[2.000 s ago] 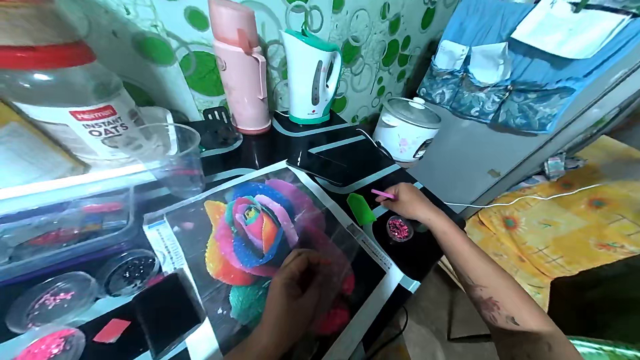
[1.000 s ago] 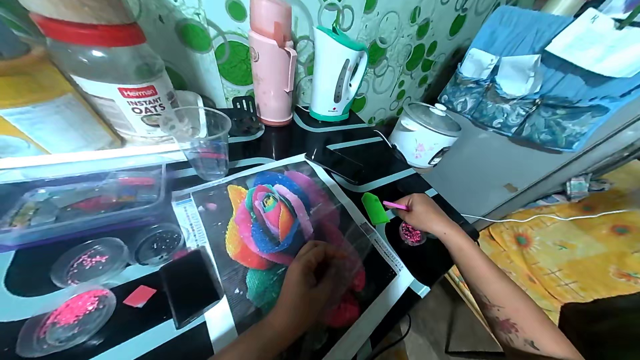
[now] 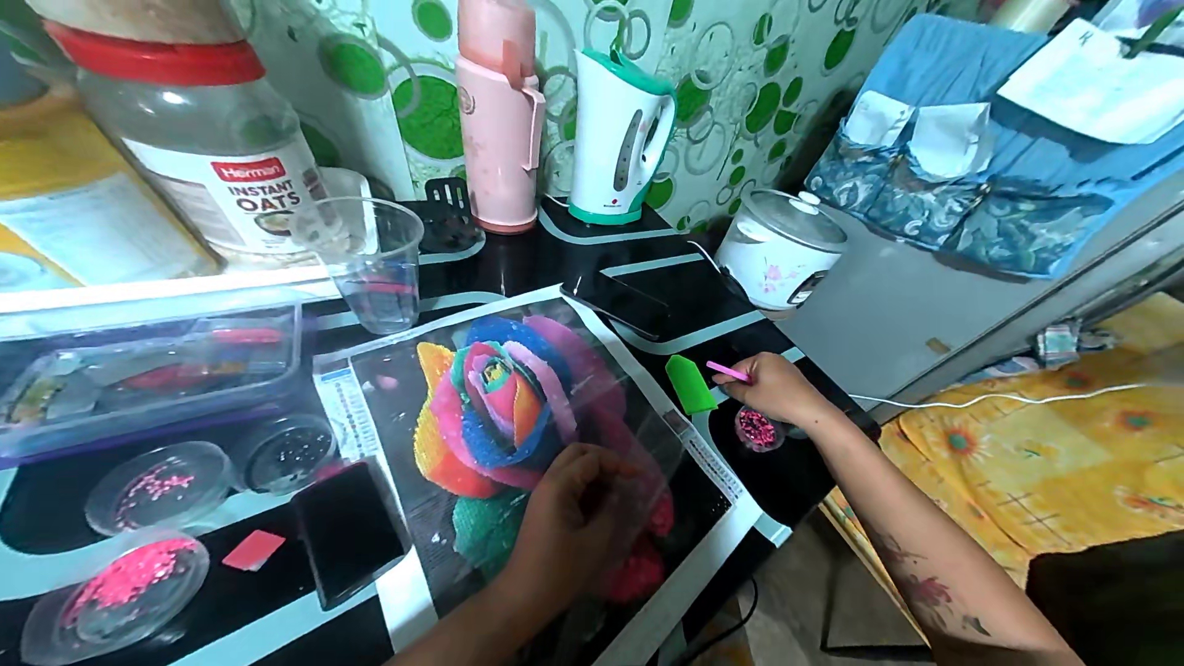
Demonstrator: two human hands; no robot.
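Note:
A diamond painting canvas (image 3: pixel 504 416) with a multicoloured rose lies flat on the black table, a clear film over part of it. My left hand (image 3: pixel 583 509) is over the rose's lower right, its fingers curled on what looks like the edge of the clear film. Beyond the canvas's right edge, my right hand (image 3: pixel 772 388) holds a pink applicator pen (image 3: pixel 729 372), its tip pointing left, close to a green bead tray (image 3: pixel 690 384). Just below that hand sits a small round dish of pink beads (image 3: pixel 758 428).
Left of the canvas are a black phone-like slab (image 3: pixel 350 532), a pink wax square (image 3: pixel 253 549), dishes of pink beads (image 3: pixel 129 587) and a lidded plastic box (image 3: pixel 157 370). Behind stand a plastic cup (image 3: pixel 379 287), an oats jar (image 3: pixel 203 157), a pink flask (image 3: pixel 499 139), an electric kettle (image 3: pixel 615 139) and a rice cooker (image 3: pixel 782 250).
The view has shifted somewhat since the oldest frame. My left hand remains over the rose and my right hand still holds the pink pen near the green tray.

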